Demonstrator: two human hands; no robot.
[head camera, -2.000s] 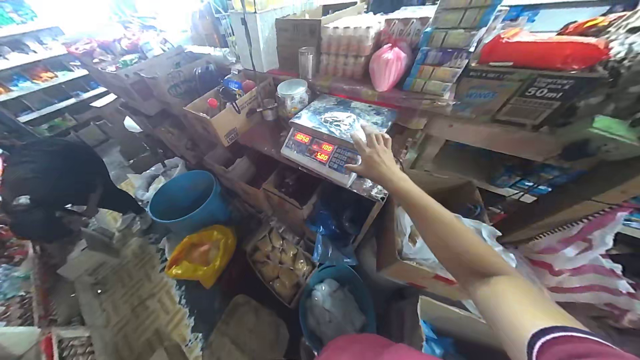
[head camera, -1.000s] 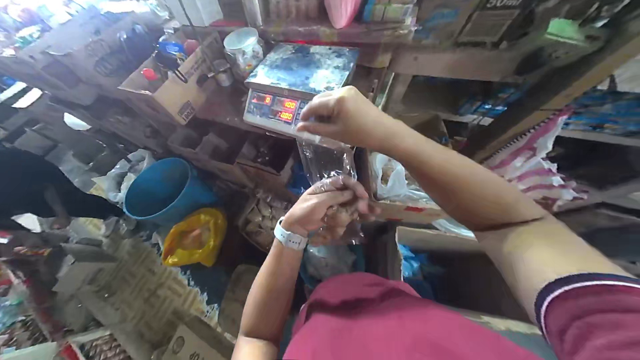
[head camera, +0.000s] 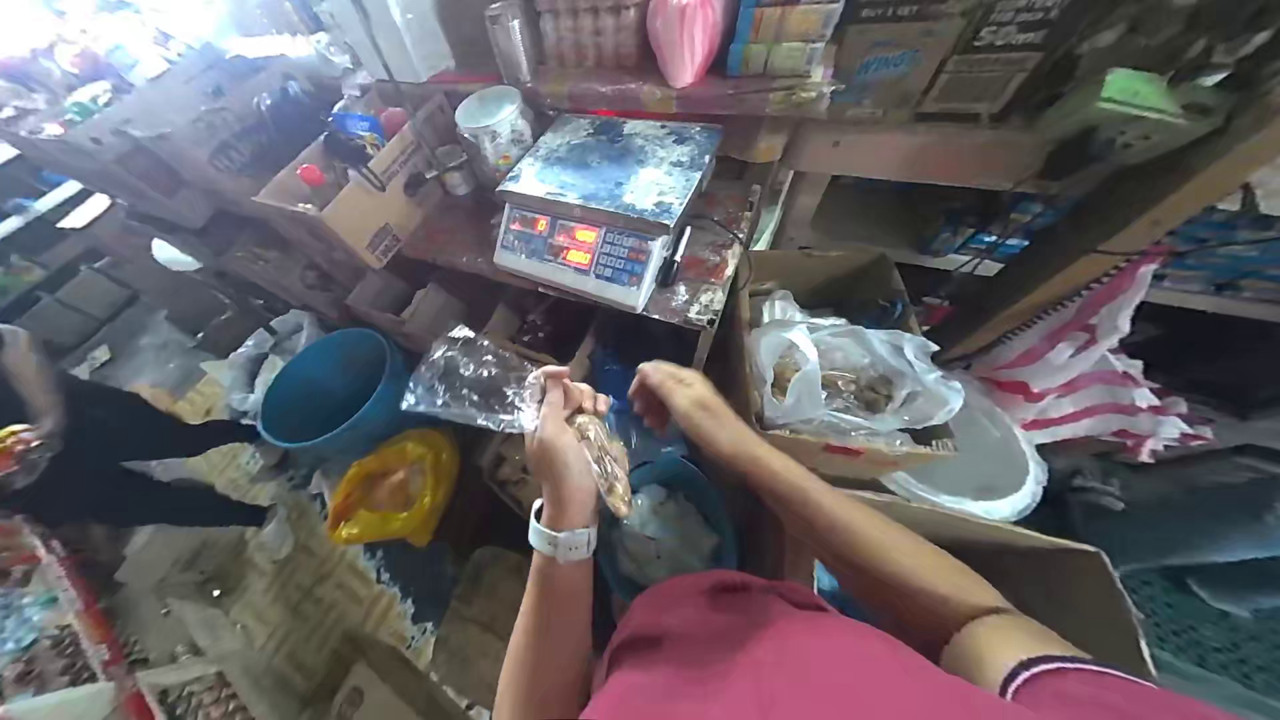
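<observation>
My left hand (head camera: 562, 440), with a white watch at its wrist, grips a clear plastic bag (head camera: 470, 385). The bag's loose end spreads to the left, and its filled end, with light brown contents (head camera: 603, 465), hangs below the fingers. Just to the right, my right hand (head camera: 672, 400) is curled and apart from the bag; whether it holds anything cannot be made out. Beyond both hands, a digital weighing scale (head camera: 610, 170) with a worn metal plate and lit red digits stands on a wooden stand, its plate bare.
Below my hands stands a blue bucket (head camera: 728, 530) with pale plastic inside. A cardboard box (head camera: 830, 262) with a white plastic bag (head camera: 850, 370) is at the right. A blue tub (head camera: 330, 390) and a yellow bag (head camera: 440, 490) lie left. A person's legs (head camera: 150, 450) show at the far left.
My right hand has left the scale and come down toward my left hand, which came into view holding the bag. The bag hung below the scale a second ago and now spreads to the left.
</observation>
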